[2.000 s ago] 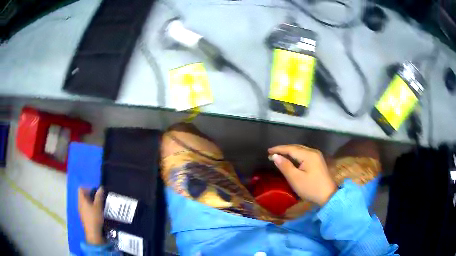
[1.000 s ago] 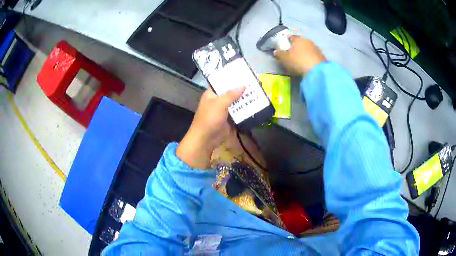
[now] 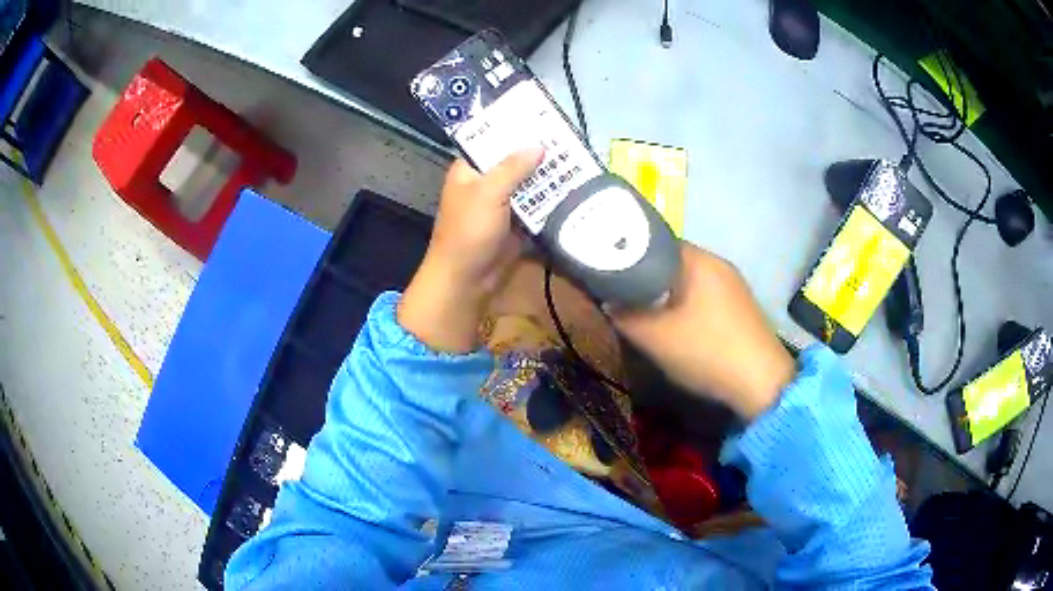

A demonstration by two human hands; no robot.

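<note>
My left hand [image 3: 471, 237] holds a smartphone [image 3: 468, 92] back side up, with its camera cluster at the top and my thumb on its white barcode label [image 3: 508, 133]. My right hand [image 3: 704, 329] holds a grey-white barcode scanner [image 3: 606, 239], its head over the lower part of the phone and label. A yellow sticky note [image 3: 650, 173] lies on the bench just behind the scanner.
Two phones with yellow notes, one nearer [image 3: 860, 266] and one farther right [image 3: 999, 393], lie on the bench among cables. A black tray [image 3: 381, 58] is at the back left. A phone tray [image 3: 335, 312], blue board [image 3: 231, 346] and red stool [image 3: 173, 150] are at left.
My right hand has brought the scanner from the bench to over the phone's lower end. My left hand still holds the phone, now slightly higher and further left in view.
</note>
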